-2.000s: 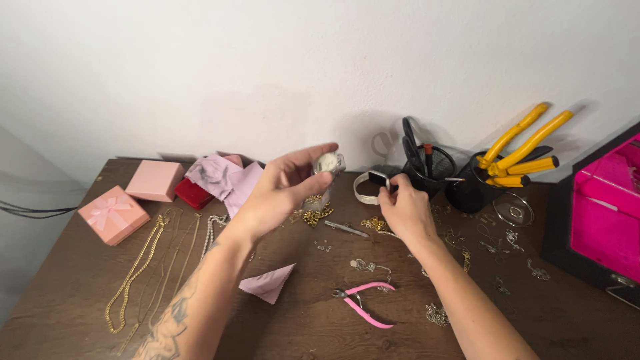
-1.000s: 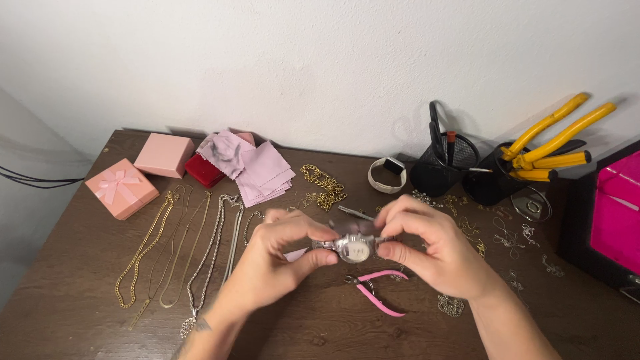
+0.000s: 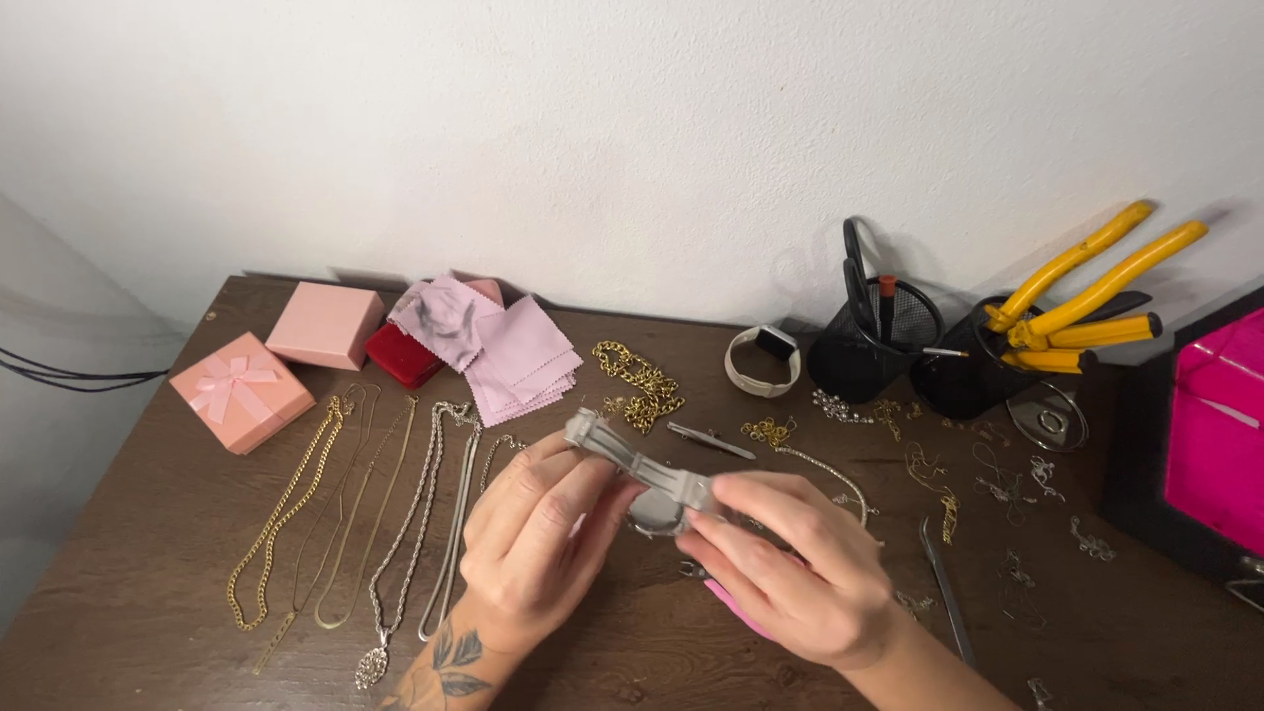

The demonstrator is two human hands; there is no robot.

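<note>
A silver-coloured metal wristwatch [image 3: 647,474] is held between my two hands over the middle of the table, its band and clasp facing up and slightly blurred. My left hand [image 3: 543,533] grips the band's left end, while my right hand [image 3: 790,563] pinches its right end. Partly hidden under my right hand are pink-handled pliers [image 3: 736,604]. Metal tweezers [image 3: 711,440] lie just beyond the watch, close to a chunky gold chain [image 3: 642,390]. Left of my left hand, gold necklaces [image 3: 286,513] and silver necklaces [image 3: 400,533] lie stretched out.
Pink gift boxes [image 3: 326,321], a red velvet box [image 3: 400,355] and lilac cloths [image 3: 523,360] sit at the back left. A white-banded smartwatch [image 3: 760,360] stands near black mesh holders [image 3: 869,346] with yellow-handled tools [image 3: 1106,267]. At right are small chains, more tweezers [image 3: 948,592] and a black-and-pink case [image 3: 1220,425].
Two seconds ago my left hand held the watch while my right was by the smartwatch. Both hands then came together on the watch, and it has turned from dial up to clasp up.
</note>
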